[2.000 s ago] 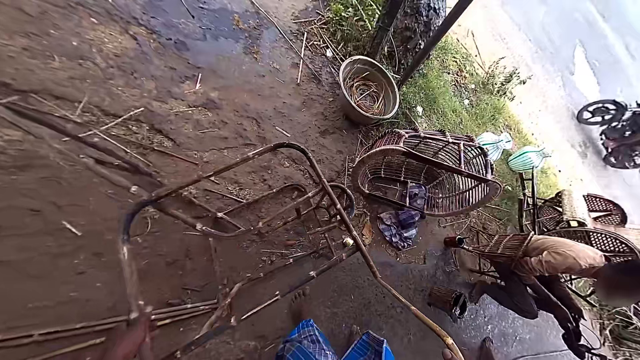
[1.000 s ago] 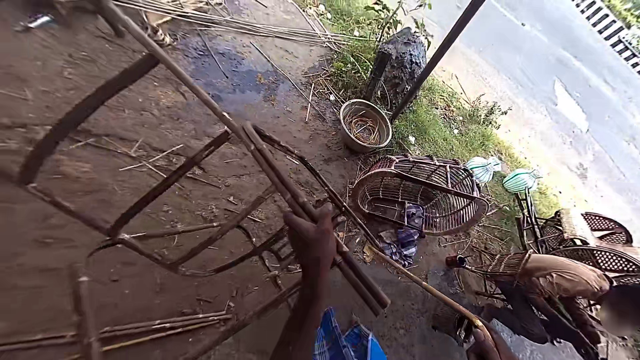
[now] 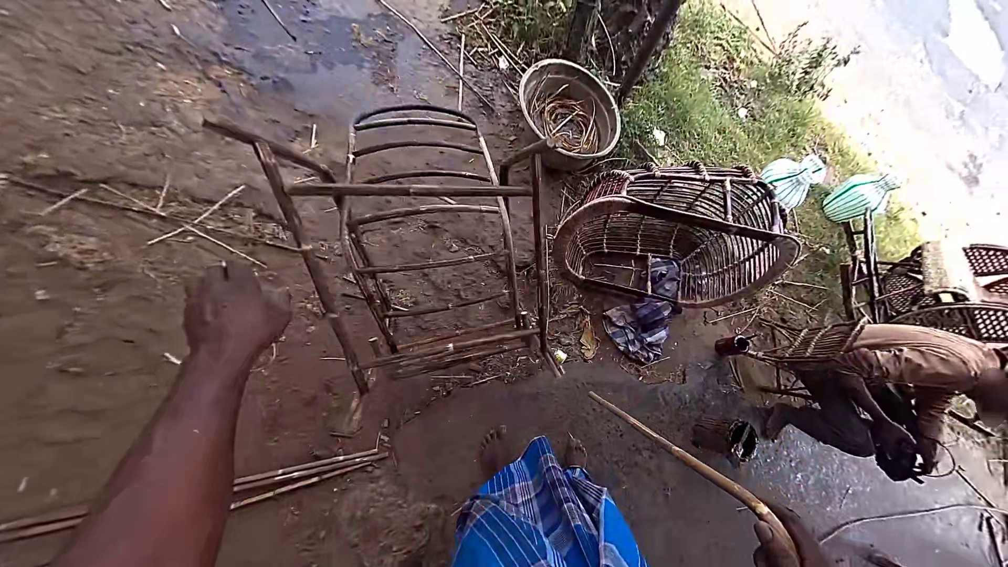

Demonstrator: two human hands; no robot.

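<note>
A chair frame of cane poles (image 3: 429,211) stands on the muddy ground ahead of me, its curved, slatted back at the far side. Just left of it my left hand (image 3: 236,309) hangs in the air, fingers curled, touching nothing that shows. My right hand (image 3: 776,543), partly cut off by the lower edge, grips one end of a thin cane stick (image 3: 681,455); the stick's other end points up and left. To the right of the frame lies a woven cane basket chair (image 3: 677,236) with a checked cloth (image 3: 642,327) at its near rim.
Beyond the frame is a basin (image 3: 571,150) holding coiled cane strips. Cane poles (image 3: 307,476) lie at lower left. At right a person (image 3: 890,378) bends low among chairs, near a dark tin (image 3: 728,439). Two striped bundles (image 3: 858,195) stand beside the grass.
One second ago a hand gripped the chair frame's poles, with the frame raised close to the view. The frame now stands on the ground and my left hand is off it.
</note>
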